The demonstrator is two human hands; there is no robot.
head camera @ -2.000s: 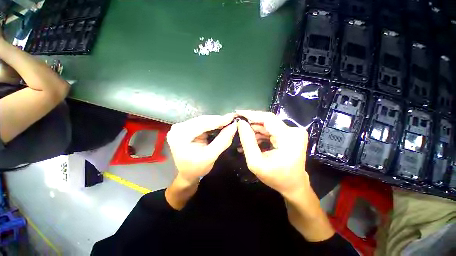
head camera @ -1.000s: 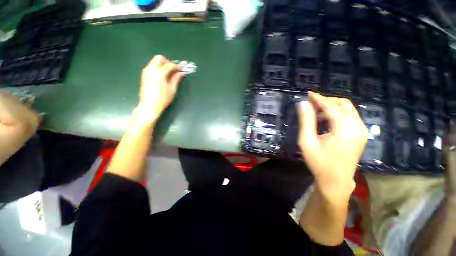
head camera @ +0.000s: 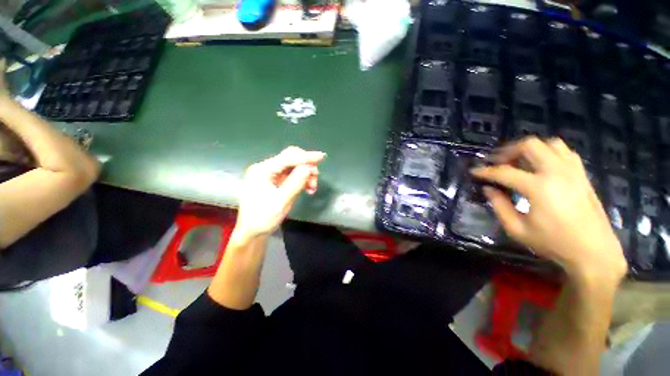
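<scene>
My right hand (head camera: pixel 547 198) is over the front row of the black blister tray (head camera: pixel 383 220), fingers bent above the second pocket from the left. A phone housing (head camera: pixel 474 214) shows partly in that pocket; the fingers cover its upper part, and whether they grip it cannot be told. Another housing (head camera: pixel 417 187) lies in the leftmost front pocket. My left hand (head camera: pixel 275 191) is over the front of the green bench, thumb and forefinger close together at the tips; a tiny insert between them cannot be made out. The pile of small white inserts (head camera: pixel 297 109) lies beyond it.
A neighbour's arm (head camera: pixel 45 150) is at the left, with another black tray (head camera: pixel 106 66) behind it. A blue mouse (head camera: pixel 255 12) and a whitish plastic bag (head camera: pixel 378 29) are at the back. Red stools (head camera: pixel 197 246) stand below the bench edge.
Since a second ago, my left hand has drawn back from the white pile towards me. My right hand has stayed over the tray's front row, its fingers turned more to the left.
</scene>
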